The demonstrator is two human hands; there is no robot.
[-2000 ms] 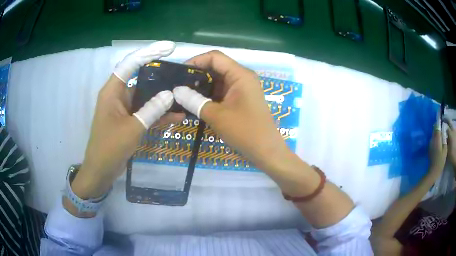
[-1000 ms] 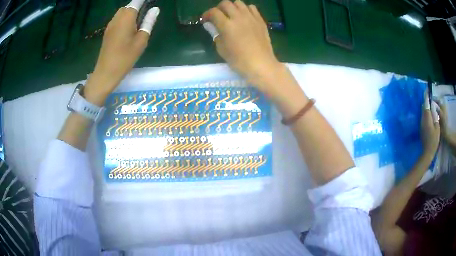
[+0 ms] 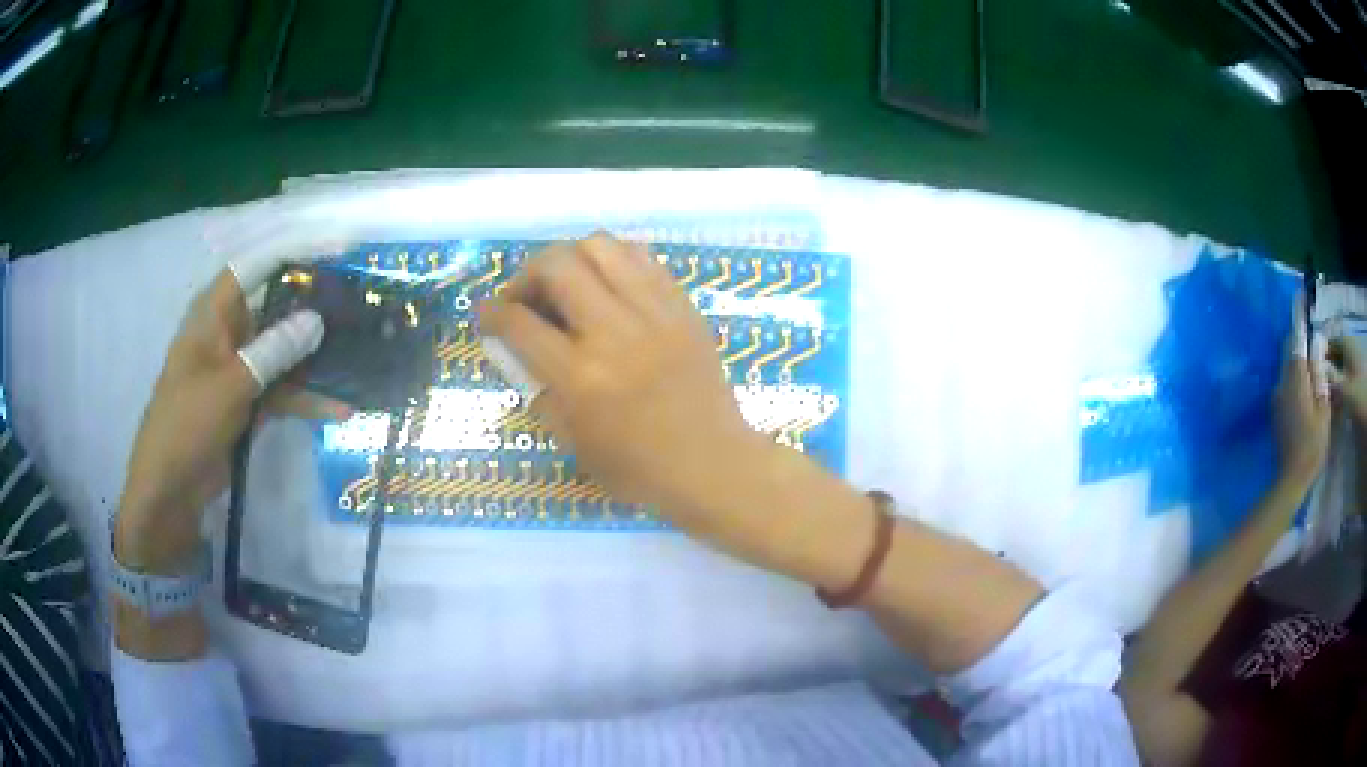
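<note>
My left hand (image 3: 203,382), with white finger cots, holds a black phone middle frame (image 3: 360,337) by its solid upper plate, thumb on top. The frame's open window hangs toward me, over the left edge of the blue carrier sheet. The blue carrier sheet (image 3: 600,492) has rows of slanted orange flex circuits and white-ringed circles. My right hand (image 3: 630,367) is over the sheet's upper middle, fingers bent and fingertips close together, right of the frame. Whether a flex circuit is between them cannot be seen.
A green conveyor belt (image 3: 480,150) crosses the far side with spaced black frames (image 3: 933,113). A white sheet (image 3: 960,345) covers the bench. A blue film pile (image 3: 1222,375) and small patterned piece (image 3: 1117,435) lie at right, beside another person's hand (image 3: 1301,397).
Both hands have come back from the belt toward me. The left hand now holds a frame over the bench; the right hand is over the carrier sheet. Frames on the belt have shifted.
</note>
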